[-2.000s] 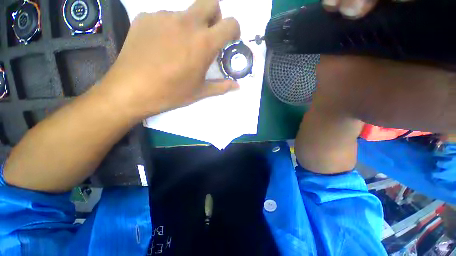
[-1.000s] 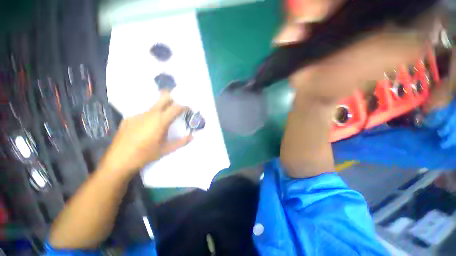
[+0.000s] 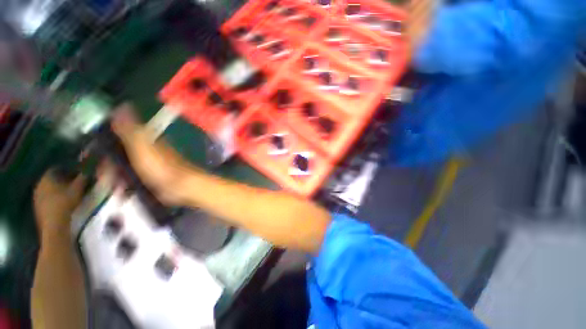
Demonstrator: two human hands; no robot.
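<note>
The whole view is blurred. My right hand (image 3: 151, 168) is closed round the black electric screwdriver (image 3: 136, 183), which slants down over the upper edge of the white paper sheet (image 3: 138, 292). Three dark round watch bodies lie on the paper: two (image 3: 114, 225) (image 3: 126, 247) at its upper left and one (image 3: 166, 265) nearer its right side. My left hand (image 3: 56, 196) is at the left, off the paper, with a dark shape at its fingers; whether it holds this cannot be told. The screwdriver tip is too blurred to see.
The grey perforated dish (image 3: 204, 232) is right of the paper. Beyond my right forearm are orange-red trays (image 3: 305, 186) with rows of watch bodies. Another person's blue sleeve (image 3: 475, 51) and hand are at their upper right. A yellow line (image 3: 434, 202) crosses the floor.
The view has swung to the right, bringing more of the red trays into sight. My left hand has left the watch on the paper and moved beyond the paper's upper left.
</note>
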